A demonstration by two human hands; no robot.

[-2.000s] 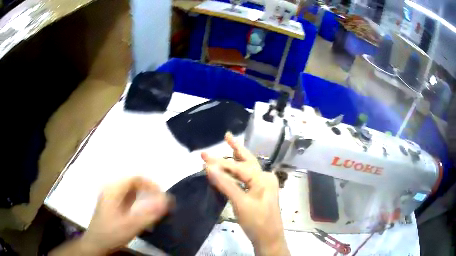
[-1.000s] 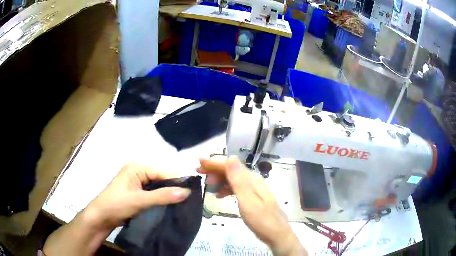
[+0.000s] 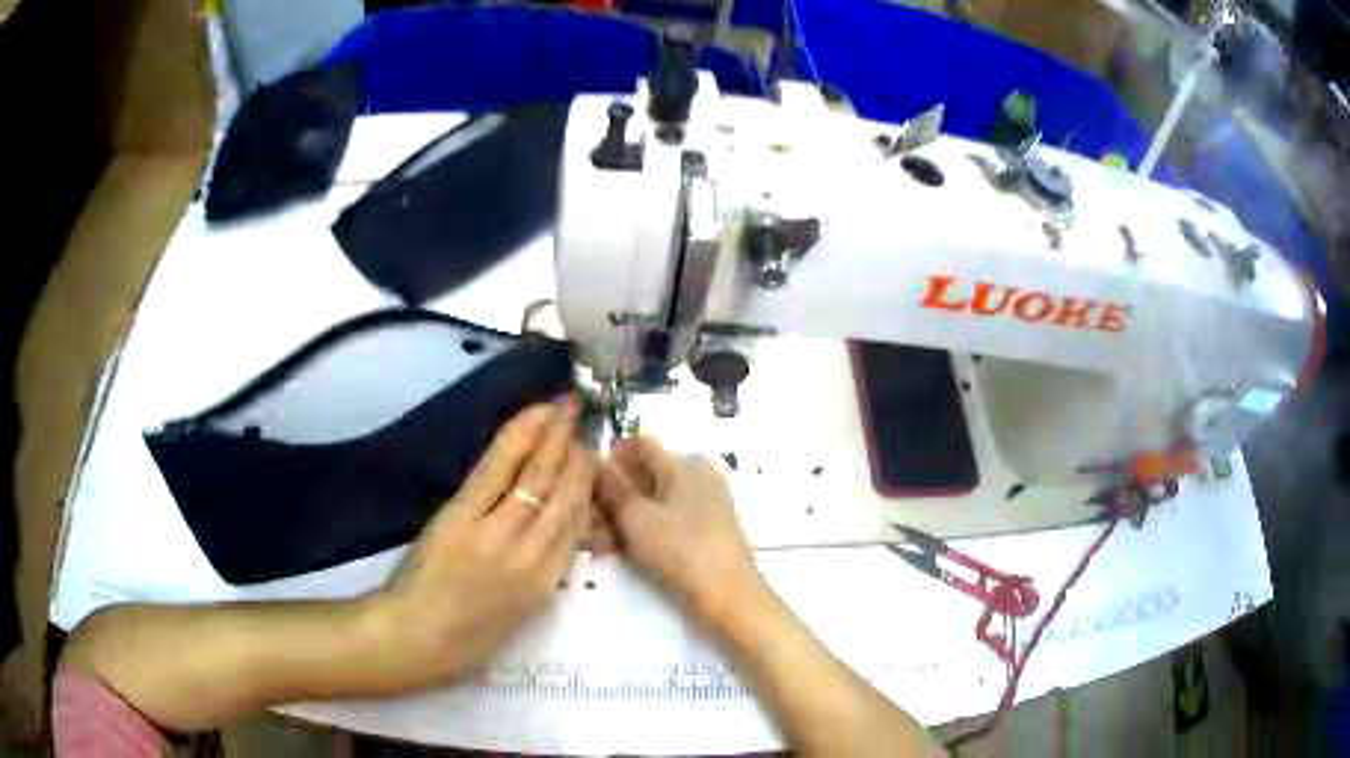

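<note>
A black fabric piece [image 3: 318, 496] with a grey inner area lies spread on the tabletop, its right end at the presser foot [image 3: 619, 415] of the white sewing machine [image 3: 844, 267]. My left hand [image 3: 496, 548], with a ring, is on the piece's right part, fingers together, holding it down beside the needle area. My right hand [image 3: 674, 518] is just right of it, fingers curled and fingertips close under the machine head. What the right fingertips pinch is hidden. The needle tip cannot be made out.
Two more black pieces [image 3: 459, 193] [image 3: 289, 141] lie behind, left of the head. Red-handled snips [image 3: 1007, 592] with a red cord [image 3: 1059, 607] lie right of my right hand. A dark, red-edged rectangle [image 3: 915, 415] is under the arm. Blue bins [image 3: 962, 104] stand behind; a cardboard box [image 3: 111, 296] is left.
My hands have moved to the presser foot area. The black piece, earlier held up in my left hand, now lies spread with its grey side showing. The view has shifted down and closer.
</note>
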